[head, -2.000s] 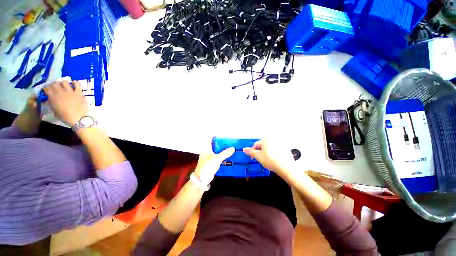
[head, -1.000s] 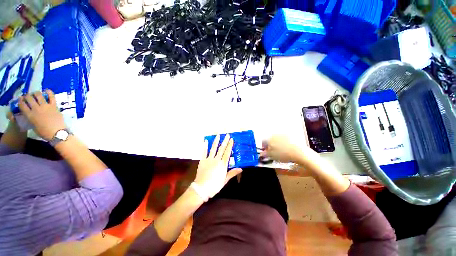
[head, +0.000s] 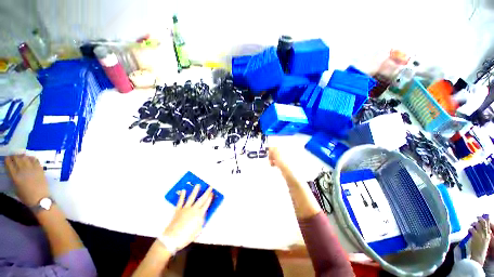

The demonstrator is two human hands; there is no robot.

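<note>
A blue moulded tray (head: 189, 179) lies at an angle on the white worktable, left of centre. My left hand (head: 185, 217) lies across its lower right part with fingers spread, covering some of it. My right hand (head: 276, 158) is stretched out beside a small coiled black cable (head: 257, 155) in front of the cable pile (head: 203, 111). It is small and blurred, so whether its fingers hold the cable cannot be told.
Blue tray stacks (head: 335, 108) stand behind the cable pile. A round grey basket (head: 349, 227) with printed packages is at right, with a dark cord (head: 325, 189) beside it. Finished packs (head: 57, 113) lean at left by another person's hand (head: 28, 176). Bottles stand at the wall.
The view has tilted up, showing the wall. My left hand and the tray have moved left and onto the table. My right hand has left the tray and reached forward to the loose cables.
</note>
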